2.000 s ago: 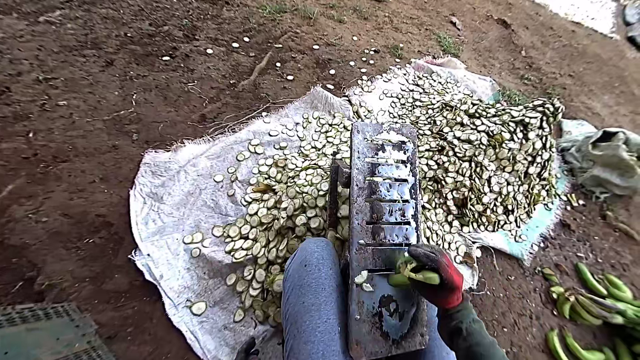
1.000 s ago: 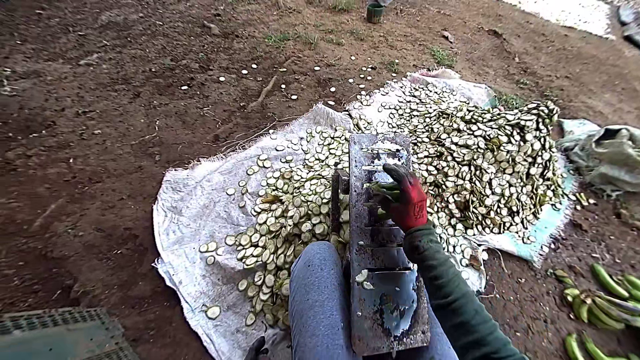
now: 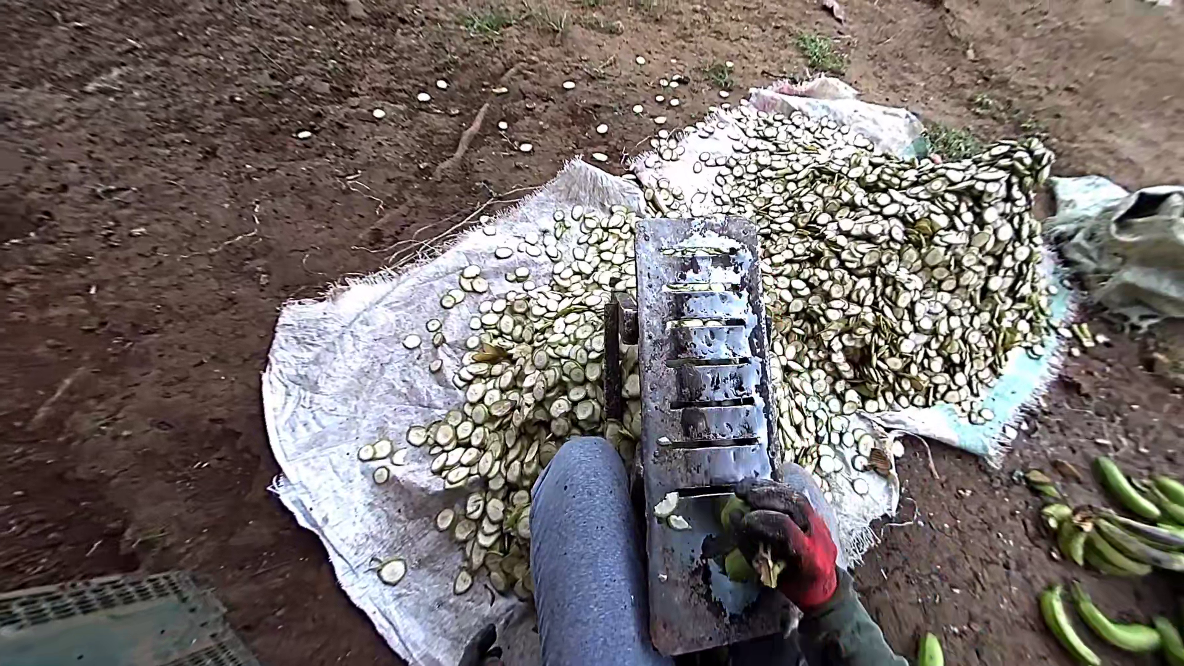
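A long metal slicing board with several slotted blades (image 3: 708, 379) stands between my knees. My right hand (image 3: 782, 546), in a red and black glove, grips green bananas (image 3: 738, 564) against the board's lower, near part. Wet residue and a few slices lie on the metal. Only the dark gloved fingertips of my left hand (image 3: 481, 643) show at the bottom edge, left of my knee; whether they hold anything is hidden. Round green-rimmed banana slices (image 3: 906, 277) are heaped on the sacking sheet (image 3: 342, 398) around and beyond the board.
Whole green bananas (image 3: 1124, 546) lie on the soil at the lower right. A crumpled sack (image 3: 1133, 240) is at the right edge, a green plastic crate (image 3: 111, 620) at the lower left. Stray slices and a thin root lie on the dirt beyond the sheet.
One second ago my right hand was over the board's upper blades; it is now back at the near end. Two seconds ago it was also at that near end.
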